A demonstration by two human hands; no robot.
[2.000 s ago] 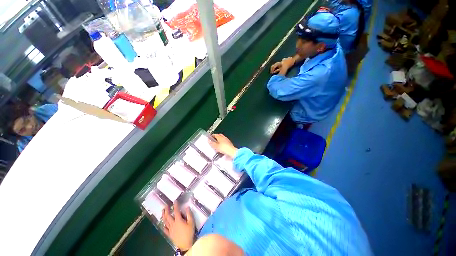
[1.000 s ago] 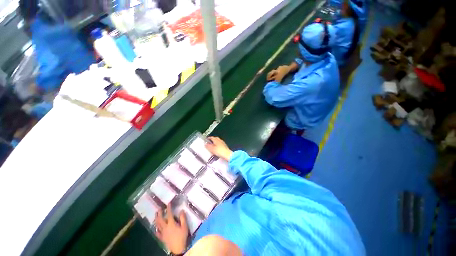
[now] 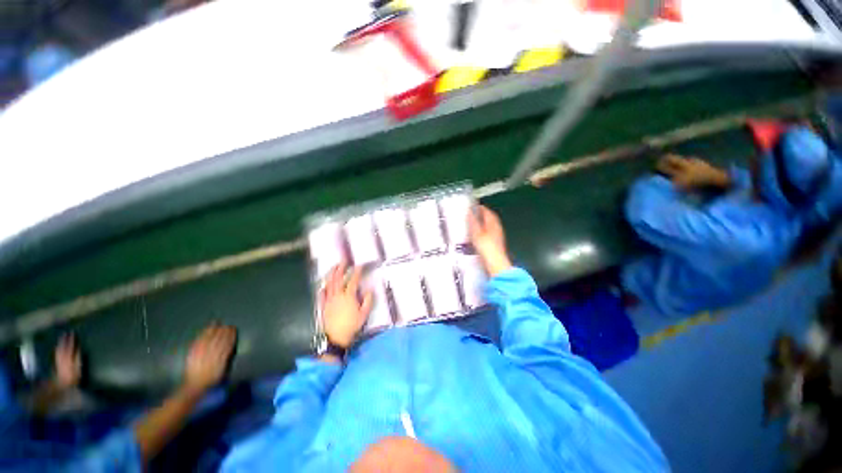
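Note:
A clear filled tray (image 3: 377,262) lies on the dark green bench in front of me. Whitish rectangular units with dark gaps sit in its two rows. My left hand (image 3: 344,308) lies on the tray's near left part, fingers spread over the units. It covers part of the near row. My right hand (image 3: 489,236) is at the tray's right edge, with its fingertips over the far right corner. What its thumb does is blurred.
A pale rail (image 3: 222,262) runs behind the tray beside the green belt (image 3: 231,205). A slanting pole (image 3: 577,106) stands right of the tray. A red box (image 3: 413,98) is on the white surface. Another person's hand (image 3: 210,355) is left; a blue-smocked person (image 3: 706,240) sits right.
The view has turned, so the bench now runs nearly level and another person's hands show at left. The tray and my hands keep about the same places relative to each other.

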